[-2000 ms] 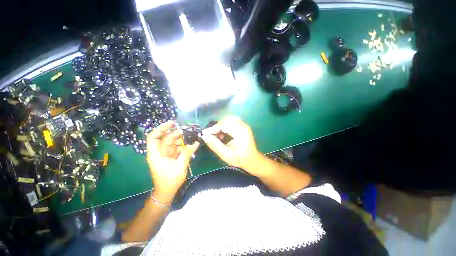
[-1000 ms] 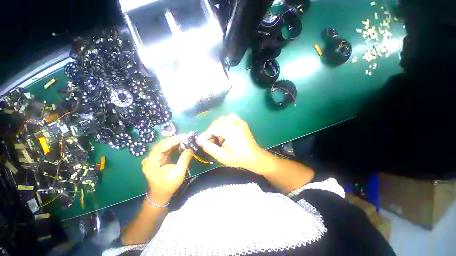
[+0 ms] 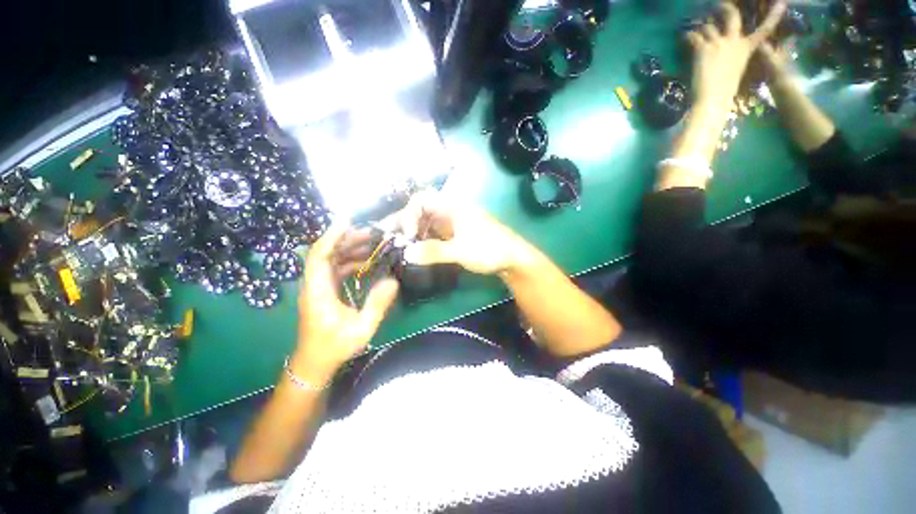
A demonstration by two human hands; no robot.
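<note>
My left hand (image 3: 336,306) and my right hand (image 3: 467,236) meet just in front of the white machine (image 3: 372,131). Between their fingertips is a small dark camera module (image 3: 394,251) with a thin orange-yellow lead (image 3: 372,258) hanging toward my left palm. Both hands hold it; its details are blurred and partly hidden by the fingers. A dark patch shows below my right fingers, and I cannot tell what it is.
Ring boards (image 3: 228,187) lie heaped left of the machine, with tangled modules (image 3: 70,286) at far left. Black housings (image 3: 553,185) stand to its right. Another person's hands (image 3: 721,60) reach over pale pieces at upper right. A black cylinder stands beside the machine.
The held module and both hands have moved up toward the machine. Another person's arms have come in at the right. The whole view has shifted slightly.
</note>
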